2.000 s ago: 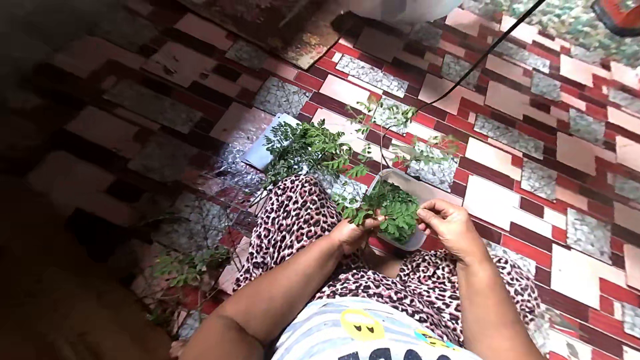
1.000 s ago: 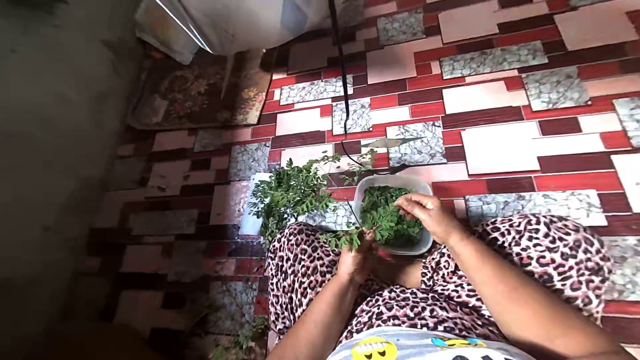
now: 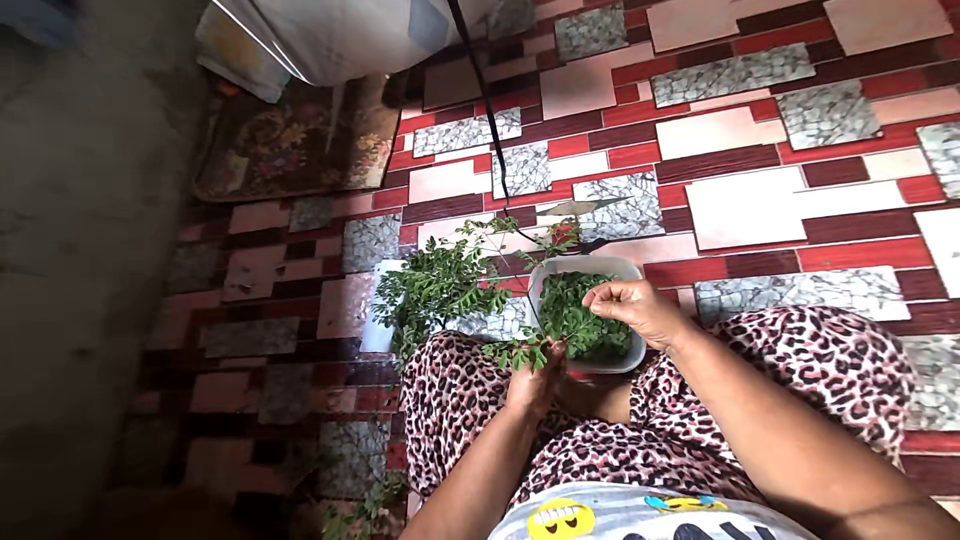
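My left hand (image 3: 536,379) is closed around a leafy green sprig (image 3: 525,351) at the near left edge of a translucent plastic tub (image 3: 637,352). Loose small green leaves (image 3: 574,300) fill much of the tub. Over its right side hovers my right hand (image 3: 622,304), thumb and fingertips pinched together; whether a leaf is between them I cannot tell. Left of the tub lies a heap of leafy branches (image 3: 442,289), partly over a pale flat object (image 3: 381,315). Thin stems with small leaves (image 3: 491,229) stretch from the heap behind the tub.
A black cable (image 3: 491,120) runs down the patterned floor toward the tub. A floral mat (image 3: 300,142) lies at the upper left, below a hanging white cloth or sheet (image 3: 345,37). More greenery (image 3: 367,510) is on the floor at the lower left, near a grey wall (image 3: 75,225).
The view has turned since two seconds ago. My right hand's fingers were at the sprig by my left hand then; now they are apart from it, above the tub's right side.
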